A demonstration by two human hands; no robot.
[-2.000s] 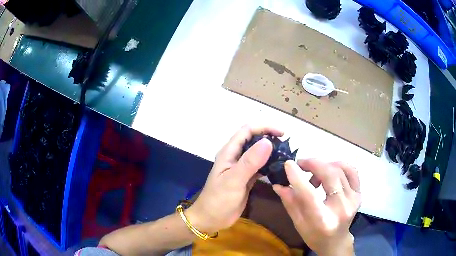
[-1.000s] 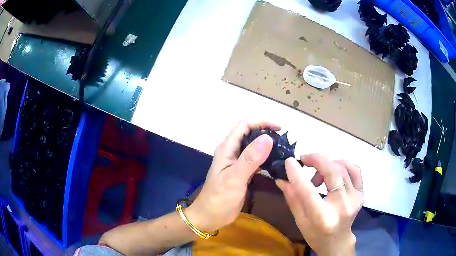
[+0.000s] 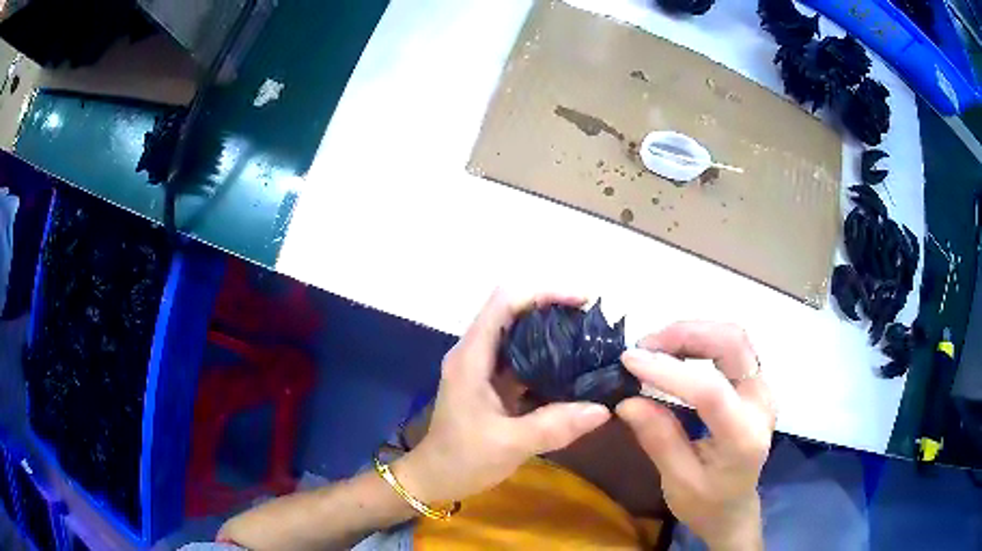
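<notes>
A black, round, spiky flower head (image 3: 555, 350) is held over the near edge of the white board. My left hand (image 3: 490, 398) cups it from the left, thumb along its lower side. My right hand (image 3: 700, 409) pinches its right side between thumb and fingers; whether a separate petal piece is between them cannot be told. A white oval glue cup (image 3: 670, 156) with a thin pale stick in it sits on the stained brown cardboard sheet (image 3: 743, 226). Loose black petal pieces (image 3: 878, 264) lie at the right of the white board.
Black flower clusters (image 3: 824, 70) lie at the board's far right, beside a blue crate (image 3: 899, 54). A yellow-and-black tool (image 3: 939, 404) lies at the right edge. A blue crate of black pieces (image 3: 156, 398) and a red stool (image 3: 248, 398) are at lower left.
The flower head is turned so more of its layered petals show. My left thumb has moved from its top to its lower side. My right fingers stay at its right side.
</notes>
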